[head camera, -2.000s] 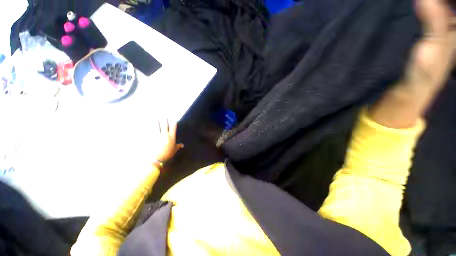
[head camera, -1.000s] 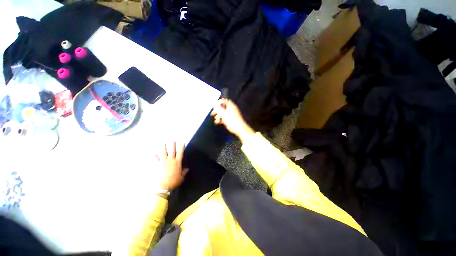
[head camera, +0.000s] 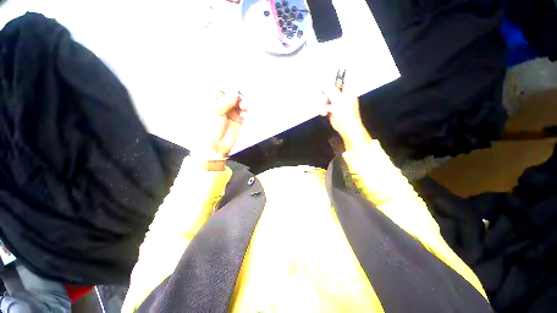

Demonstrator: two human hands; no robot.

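My left hand is over the white table near its front edge, palm partly turned up and fingers curled. A tiny dark spot shows at its fingertips; I cannot tell whether it holds something. My right hand is to the right of it, closed around a small dark tool, which looks like thread snips. The tool's two points stick up past the fingers. The hands are apart, with white table between them. Glare washes out the fingers.
A pale bowl with dark discs and a pink strip stands beyond the hands, beside a black phone. Black garments lie at the left and right. Brown cardboard and a blue crate are at the far right.
The view has turned left. My left hand has lifted from lying flat and curled. My right hand has moved from the table corner to the front edge, nearer my left. The large garment was released earlier.
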